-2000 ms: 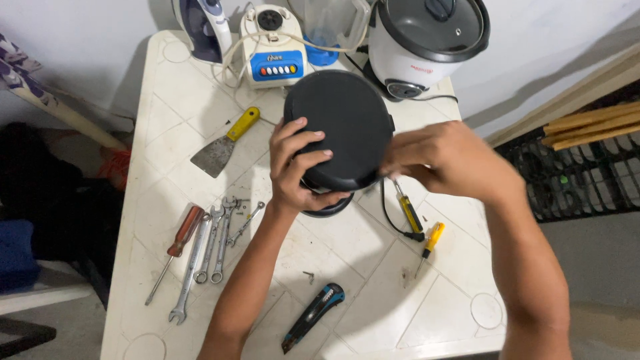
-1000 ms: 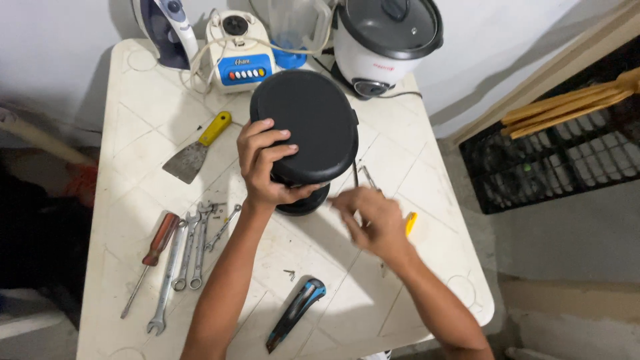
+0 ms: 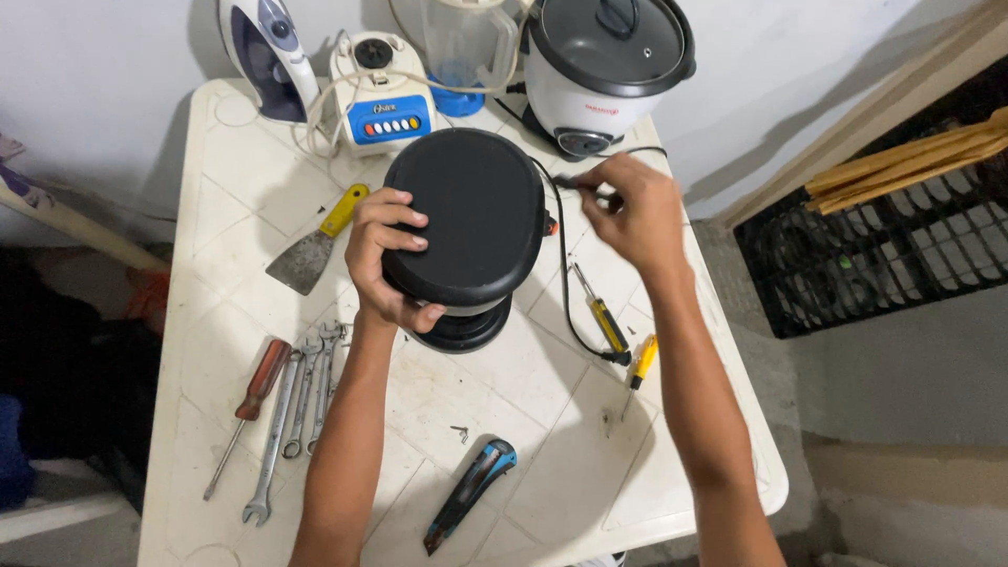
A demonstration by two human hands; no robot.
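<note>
A black rounded appliance stands at the middle of the table, on a round black base. Around its left side my left hand is wrapped, fingers on the top and thumb at the lower rim. My right hand, raised to the right of the appliance, pinches a small dark piece that I cannot identify. A black cord curves down beside the appliance to a plug. Near the plug lie a yellow-and-black screwdriver and a smaller yellow-handled screwdriver.
Behind stand a clothes iron, a blender base, a blender jar and a rice cooker. At left lie a putty knife, a red-handled screwdriver and several wrenches. A utility knife lies in front.
My right hand has moved away from the appliance's side, out to the right and toward the rice cooker. My left hand keeps its hold on the appliance.
</note>
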